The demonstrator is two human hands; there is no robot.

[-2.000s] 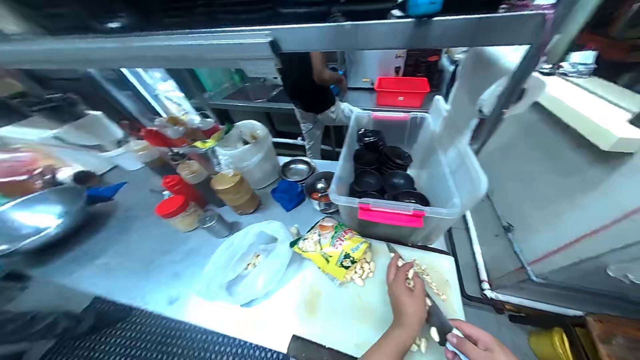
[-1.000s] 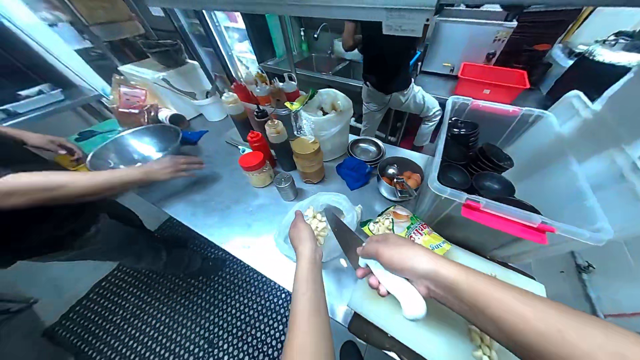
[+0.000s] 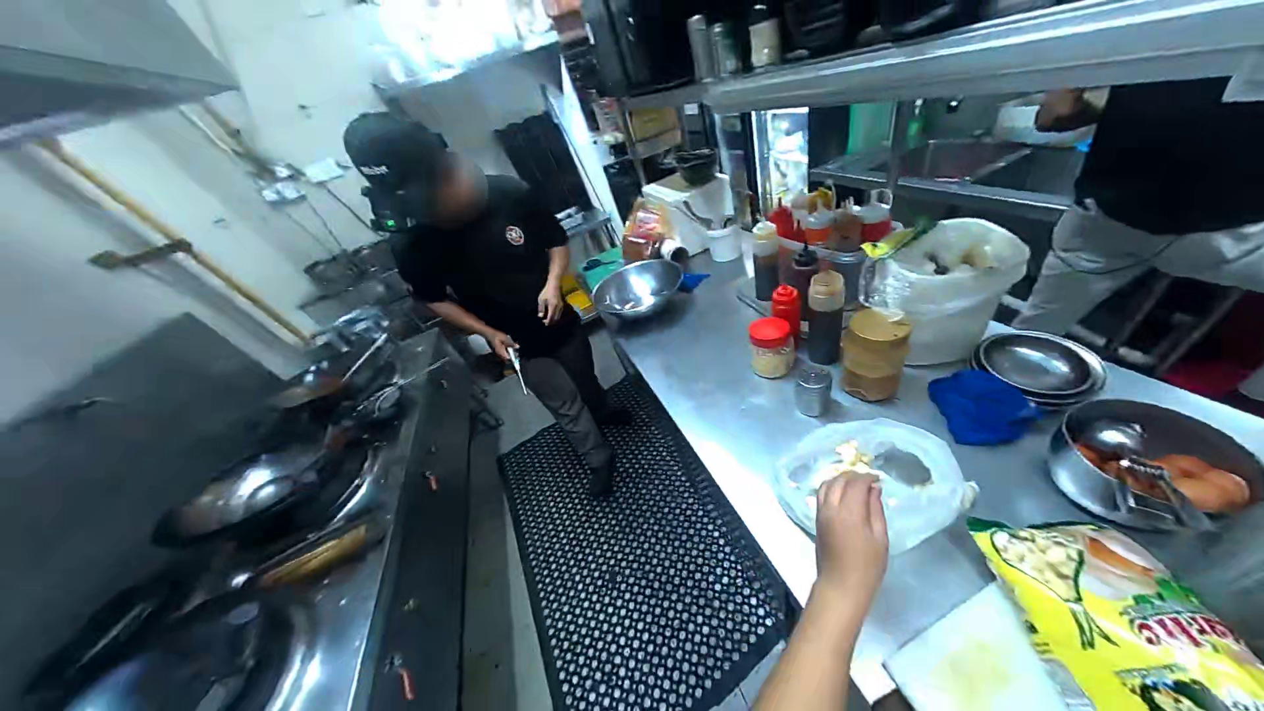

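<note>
My left hand (image 3: 851,523) is over the near side of a plastic-lined bowl (image 3: 923,513), its fingers bent down at pale garlic pieces (image 3: 851,456) inside. Whether the fingertips grip a piece is hidden. My right hand is out of the frame. A yellow garlic packet (image 3: 1116,612) lies at the lower right, partly over a white cutting board (image 3: 973,657). Behind the bowl stand a small metal shaker (image 3: 813,391), a red-lidded jar (image 3: 771,348) and a brown-lidded container (image 3: 875,355).
A co-worker (image 3: 484,257) stands left of the counter on a black rubber mat (image 3: 642,553), holding a utensil. Woks (image 3: 267,484) sit on the stove at left. A steel pot (image 3: 1145,464) with eggs and tongs, and a blue cloth (image 3: 983,405), are at right. Another person stands behind the counter.
The view has swung left. The knife and my right hand, seen over the packet a second ago, are out of view. My left hand is still at the lined bowl.
</note>
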